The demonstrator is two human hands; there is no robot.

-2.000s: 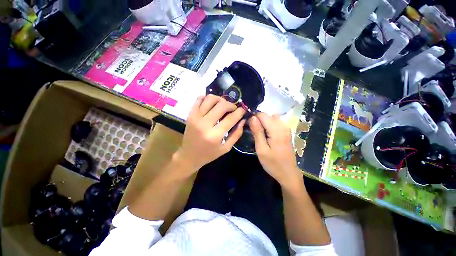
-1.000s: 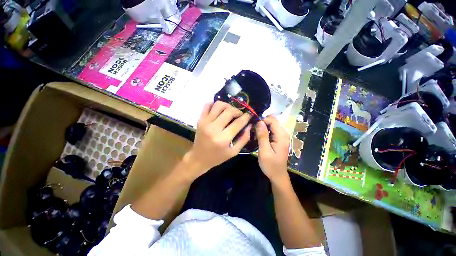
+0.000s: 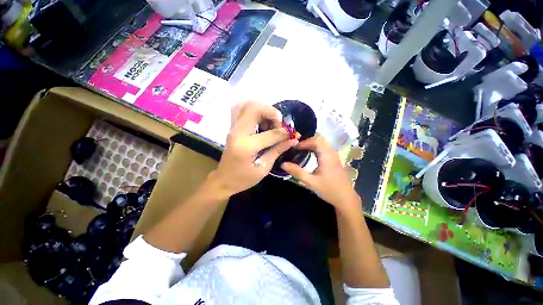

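A round black camera shell [image 3: 300,116] lies at the near edge of the white work mat [image 3: 309,65]. A white-rimmed camera housing [image 3: 306,164] with a black inside sits just in front of it, partly under my hands. My left hand [image 3: 253,146] pinches red lead wires [image 3: 289,128] between its fingertips, above the shell. My right hand [image 3: 318,170] has its thumb and fingers on the housing's rim, close to my left fingertips. The wire tips are hidden by my fingers.
An open carton [image 3: 36,131] of black balls and a divider tray [image 3: 122,164] stands at left. Pink printed sheets [image 3: 172,98] lie left of the mat. A metal post [image 3: 411,44], a cartoon mat [image 3: 411,179] and part-finished units [image 3: 464,181] are at right.
The black shell sits lower and is more covered by my hands. My left hand has lifted the red wires; my right hand has moved from the wires onto the housing's rim.
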